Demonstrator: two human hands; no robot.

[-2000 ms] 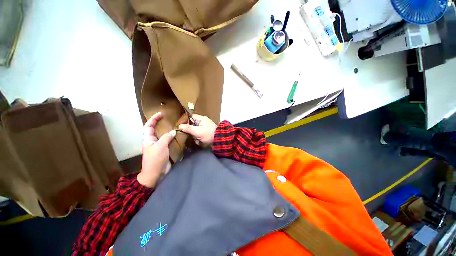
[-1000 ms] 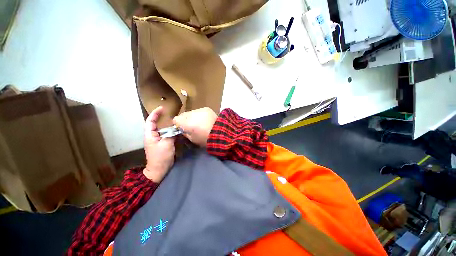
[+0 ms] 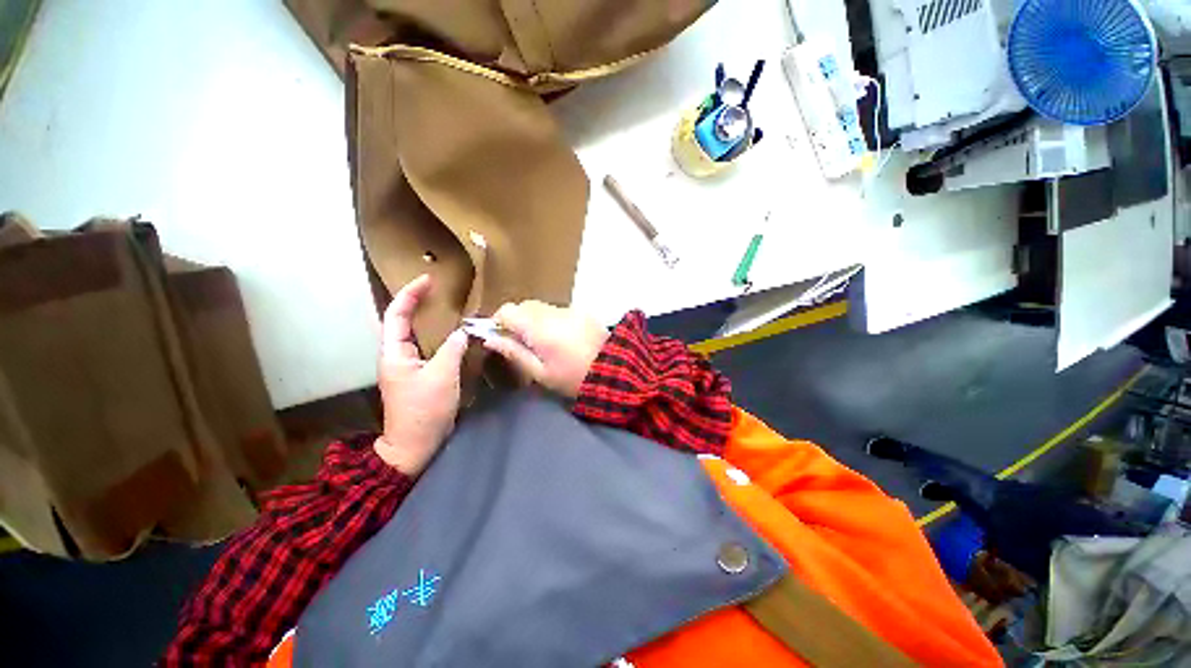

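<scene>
A brown fabric bag (image 3: 516, 176) lies on the white table with its near end at my hands, against my grey apron. A small pale metal fitting (image 3: 478, 240) shows on its flap edge and a small shiny dot (image 3: 428, 257) on the panel to the left. My left hand (image 3: 421, 379) pinches the bag's near edge between thumb and fingers, index finger raised. My right hand (image 3: 546, 342) holds a small silvery metal tool (image 3: 481, 329) at that edge, its tip by my left thumb. The fingers hide most of the tool.
More brown bags lie beyond and at the left (image 3: 105, 379). On the white table (image 3: 235, 118) are a tool cup (image 3: 705, 141), a brown-handled tool (image 3: 636, 215), a green-handled tool (image 3: 748, 258) and a power strip (image 3: 825, 111). A blue fan (image 3: 1081, 59) stands right. A person's legs (image 3: 967, 489) show beyond the aisle.
The silvery tool came into view in my right hand one second ago. It now points at my left thumb and is more covered. My right hand has shifted slightly right. The camera view has shifted slightly.
</scene>
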